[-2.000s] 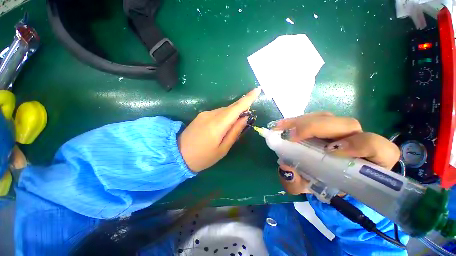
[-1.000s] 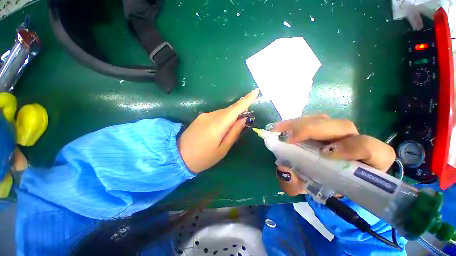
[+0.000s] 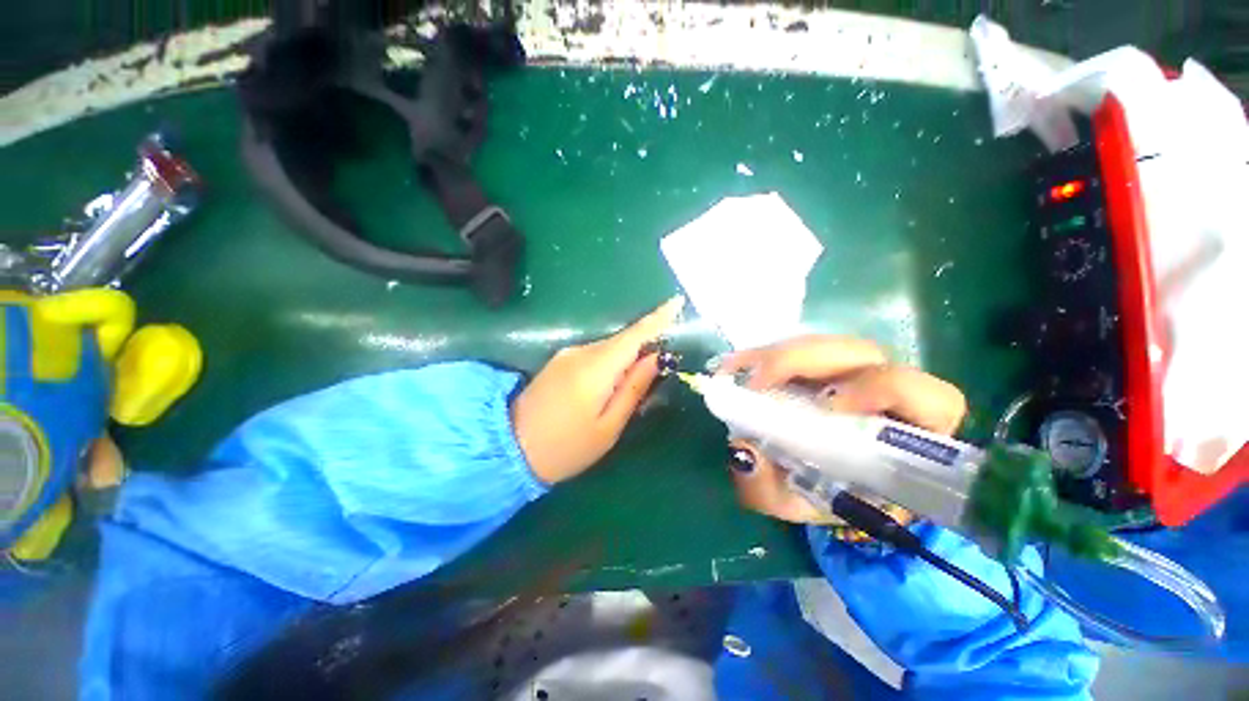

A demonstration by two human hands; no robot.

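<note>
My left hand (image 3: 582, 404) pinches a small dark electronic part (image 3: 667, 363) between thumb and fingers, above the green bench. My right hand (image 3: 836, 397) holds the whitish glue syringe (image 3: 856, 445) like a pen. Its yellow-green needle tip (image 3: 695, 382) points left, right beside the small part; whether they touch cannot be told. A bright green cap (image 3: 1011, 496) sits at the syringe's rear, with a clear hose leaving it. A black cord (image 3: 911, 541) runs along the barrel. The fingers hide much of the small part.
White paper (image 3: 744, 260) lies on the green bench (image 3: 589, 164) beyond my hands. A black strap (image 3: 473, 240) lies at upper left. A foil packet (image 3: 117, 233) and a yellow-blue fan (image 3: 41, 411) are at left. The black controller (image 3: 1082, 329) and red tray (image 3: 1134, 301) with white tissue stand at right.
The view has shifted, showing the worn white strip at the top and more of the fan and tray. The left hand still pinches the part and the right hand still holds the syringe.
</note>
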